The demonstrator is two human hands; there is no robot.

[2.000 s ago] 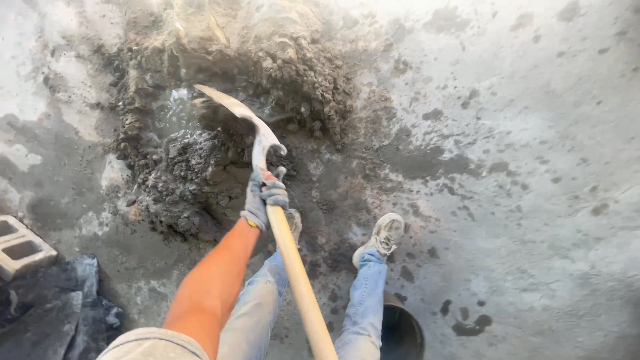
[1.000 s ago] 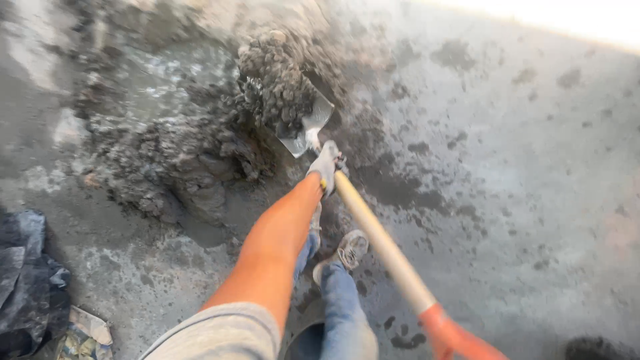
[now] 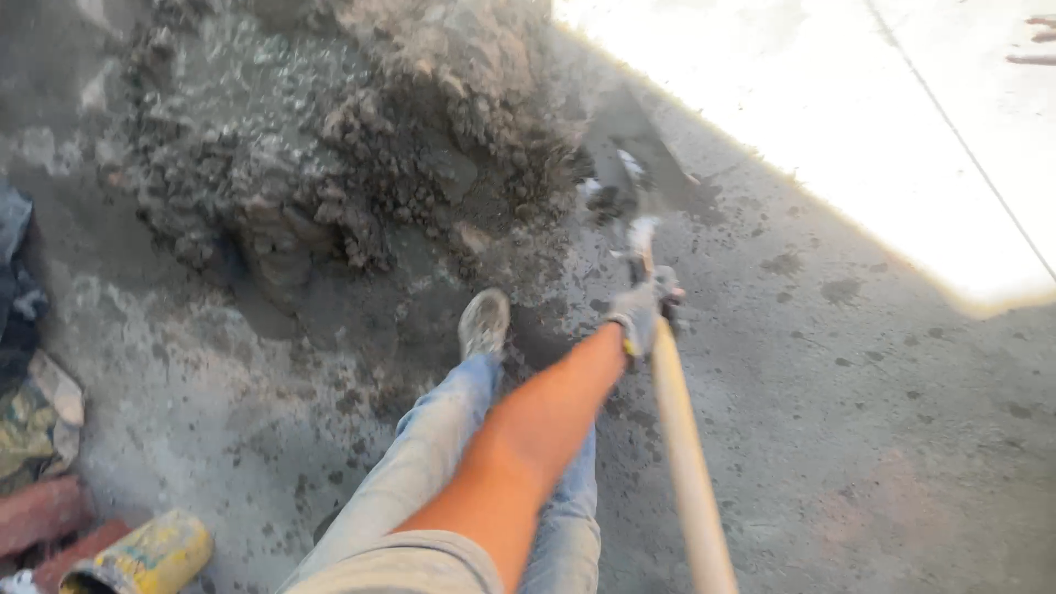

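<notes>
My left hand (image 3: 648, 309), in a grey glove, is closed around the shovel's wooden handle (image 3: 685, 454) just below the metal neck. Past it the shovel blade (image 3: 631, 148) is blurred by motion; it looks mostly bare, with some dark wet mix by its left side. A heap of wet mortar or concrete mix (image 3: 371, 157) lies on the floor to the left of the blade. The handle runs out of the frame at the bottom, and my right hand is not in view.
My shoe (image 3: 485, 323) stands below the heap. At the lower left lie a paint-stained yellow cylindrical container (image 3: 153, 557), reddish blocks (image 3: 45, 516) and dark sheeting or cloth (image 3: 16, 289). Bright sunlight covers the floor (image 3: 866, 124) at upper right. Fingers (image 3: 1035, 41) show at the right edge.
One second ago the blade held a large load of wet mix; now most of it is off. The shovel and my left hand have moved right of the heap. The view has shifted.
</notes>
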